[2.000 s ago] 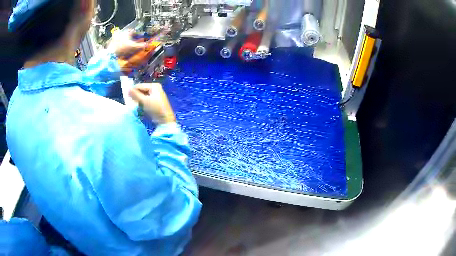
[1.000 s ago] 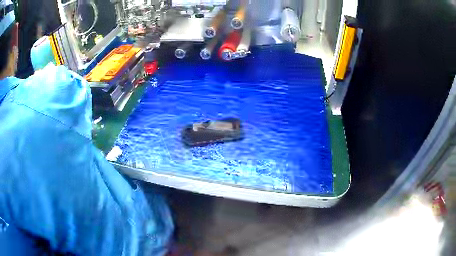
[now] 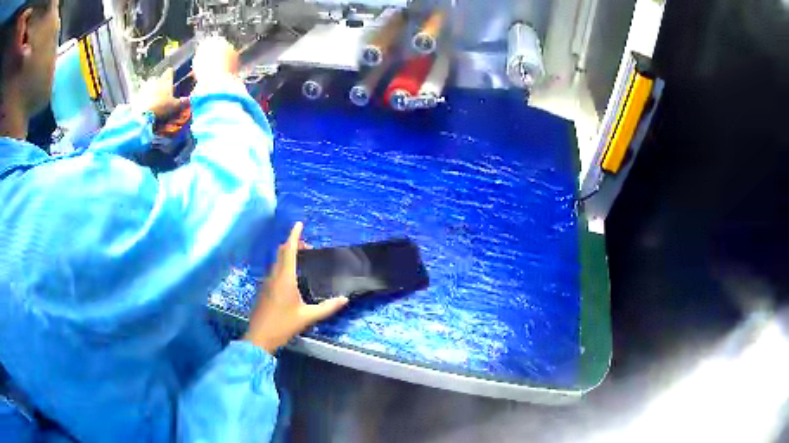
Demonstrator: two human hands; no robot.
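A glossy black smartphone (image 3: 368, 272), dark face up with a pale reflection, is over the near part of the shiny blue surface (image 3: 467, 208). My left hand (image 3: 281, 298) reaches in from the lower left and grips the phone's left end, with a finger at the far edge and the thumb at the near edge. I cannot tell whether the phone is lifted or rests on the surface. The fingers behind the phone are partly hidden. My right hand is out of the picture.
Another worker in a light-blue smock (image 3: 112, 251) fills the left side, both hands at the machine parts (image 3: 229, 22) at upper left. Rollers, one red (image 3: 405, 85), stand at the back. A white frame post with a yellow bar (image 3: 627, 125) stands at right. A pale rim (image 3: 467, 385) edges the table.
One second ago the phone lay untouched on the blue surface; now my left hand has hold of it. The other worker's hands have come back into view at the machine.
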